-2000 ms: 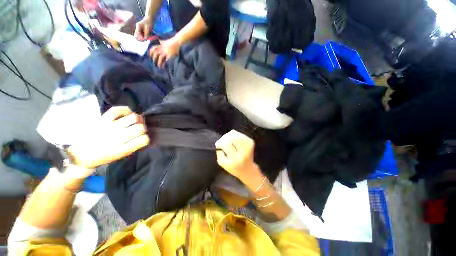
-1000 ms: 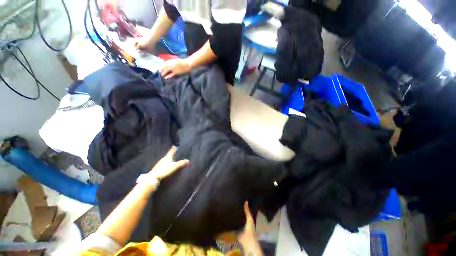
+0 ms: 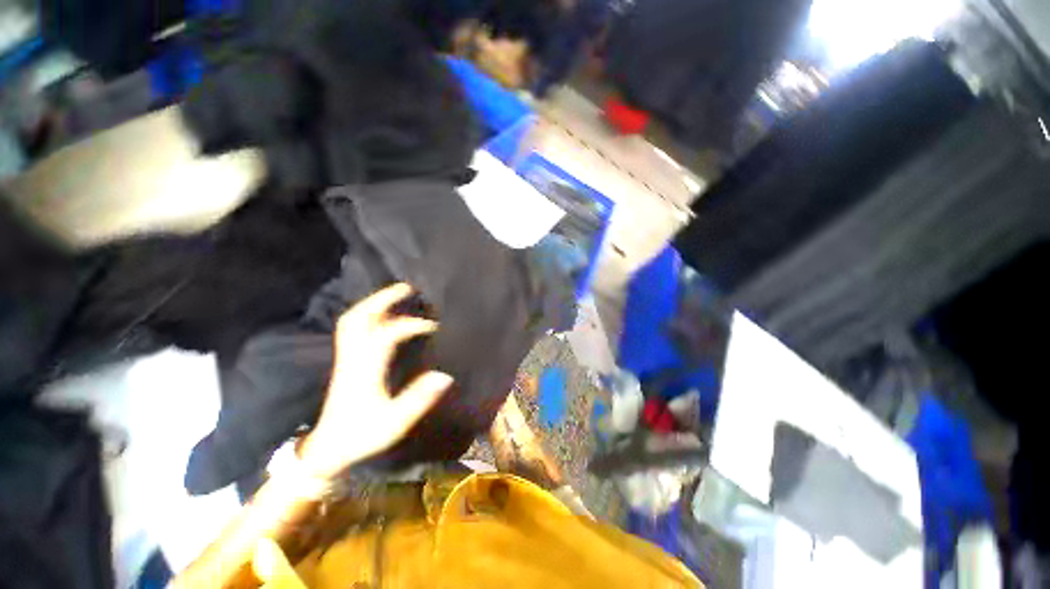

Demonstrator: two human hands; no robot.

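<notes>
A dark garment (image 3: pixel 455 265) lies bunched in front of me, over more black cloth. My left hand (image 3: pixel 386 374) is on or just over it, fingers and thumb spread apart, with dark cloth visible between them. No firm grip shows, and the hand is blurred. My right hand is not in view. The black cloth (image 3: pixel 196 282) continues to the left, beside the beige pad (image 3: pixel 138 178).
Black cloth is heaped at the top, with a white sheet (image 3: pixel 512 205) and a blue crate (image 3: pixel 593 219) beside it. A white table (image 3: pixel 748 391) with a grey piece stands at the lower right. A large dark stack (image 3: pixel 852 219) is at the upper right.
The view has swung to the right. The other person's hands and the zipped jacket's front have left view. My right hand has left view. My left hand now shows over a different dark garment area.
</notes>
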